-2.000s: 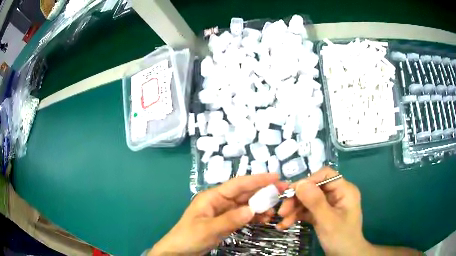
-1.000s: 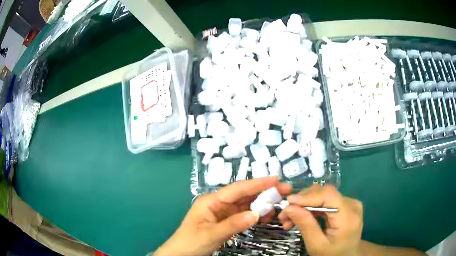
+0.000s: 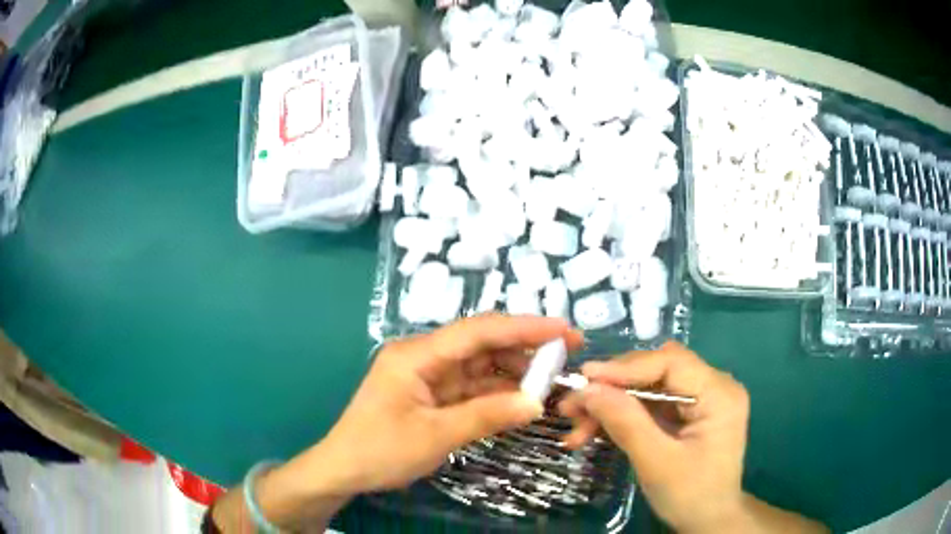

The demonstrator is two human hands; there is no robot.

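Note:
My left hand (image 3: 428, 402) holds a white plastic head (image 3: 543, 370) between thumb and fingers. My right hand (image 3: 667, 417) grips a thin silver rod (image 3: 662, 396) that points right. A small white fitting (image 3: 570, 382) is at the rod's left end, against the head; whether it is seated in the head cannot be told. Below the hands is the rod tray (image 3: 624, 511), with many silver rods (image 3: 511, 469), partly hidden by my hands.
The head tray (image 3: 384, 313) with heaped white heads lies ahead. The fittings box (image 3: 730, 287) and blister tray (image 3: 834, 339) with rod units lie right. A clear plastic box (image 3: 250, 198) with a printed card (image 3: 302, 115) lies left on the green bench (image 3: 188, 344).
The view has shifted, so the trays sit higher in the picture and my left wrist shows. The head is turned narrower to the camera. Both hands keep their hold.

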